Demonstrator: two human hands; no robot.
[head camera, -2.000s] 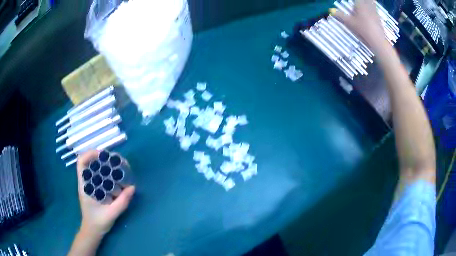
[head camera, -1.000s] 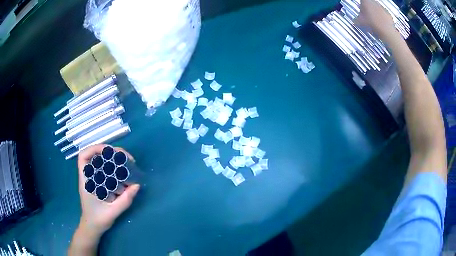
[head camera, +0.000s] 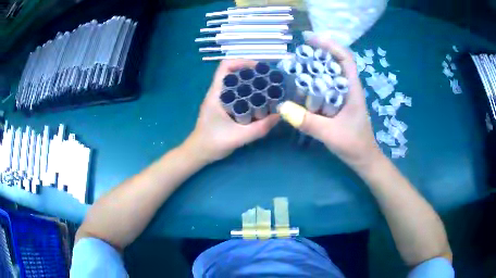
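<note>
My left hand (head camera: 223, 117) holds a bundle of several silver-grey tubes (head camera: 253, 89) upright, their open ends dark. My right hand (head camera: 345, 119), with a yellow wrap on the thumb, holds a second bundle of tubes (head camera: 318, 79) close beside it at the right; its open ends look pale inside. The lower parts of both bundles are hidden by the hands or blurred. A row of tube-and-rod assemblies (head camera: 253, 35) lies just beyond the hands, thin rods pointing left.
Clear plastic pieces (head camera: 383, 84) and a plastic bag (head camera: 345, 19) lie at the right. A black tray of assemblies (head camera: 81, 59) is at upper left, loose tubes (head camera: 73, 163) at the left edge, blue crate (head camera: 41, 244) below. Tape strips (head camera: 264, 220) sit near my lap.
My right hand has come from the tray at the upper right to beside my left hand, now holding a tube bundle. The view has swung left, showing the left tray and the lap.
</note>
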